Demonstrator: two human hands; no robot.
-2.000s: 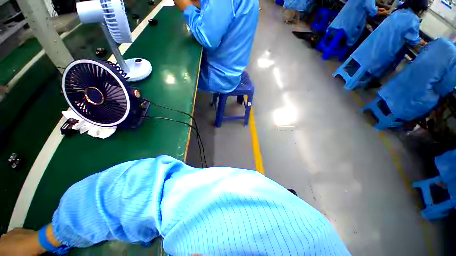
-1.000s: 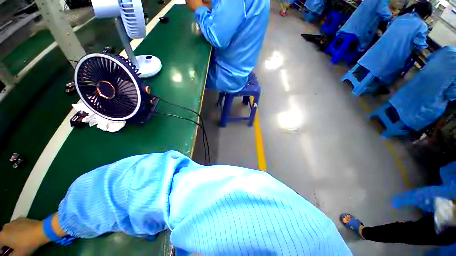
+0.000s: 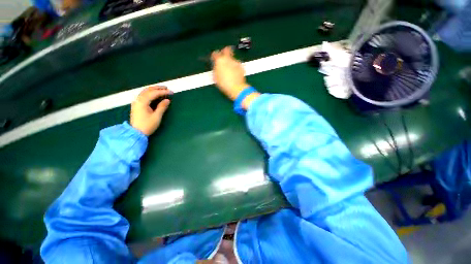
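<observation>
My left hand (image 3: pixel 147 111) is at the near edge of the white strip (image 3: pixel 113 101), fingers curled. A dark patch shows between its thumb and fingers; I cannot tell whether it is a held part or shadow. My right hand (image 3: pixel 228 73), with a blue wrist band (image 3: pixel 245 98), reaches across the strip onto the dark green belt (image 3: pixel 175 46). It is blurred; a faint dark thin shape shows by its fingertips, and I cannot tell if it holds it. A small black and silver unit (image 3: pixel 244 43) lies on the belt just beyond and right of that hand.
A round dark fan (image 3: pixel 387 64) stands at right, with cables running down the near surface. Crumpled white material (image 3: pixel 337 69) and a dark object (image 3: pixel 318 58) lie beside it. Another small unit (image 3: pixel 326 26) is farther back. Dark parts (image 3: pixel 116 37) lie far left. A blue stool (image 3: pixel 426 198) is lower right.
The view has swung left from the aisle to the bench. Both hands are now visible; my right hand is now over the strip and belt. The fan now appears at the right.
</observation>
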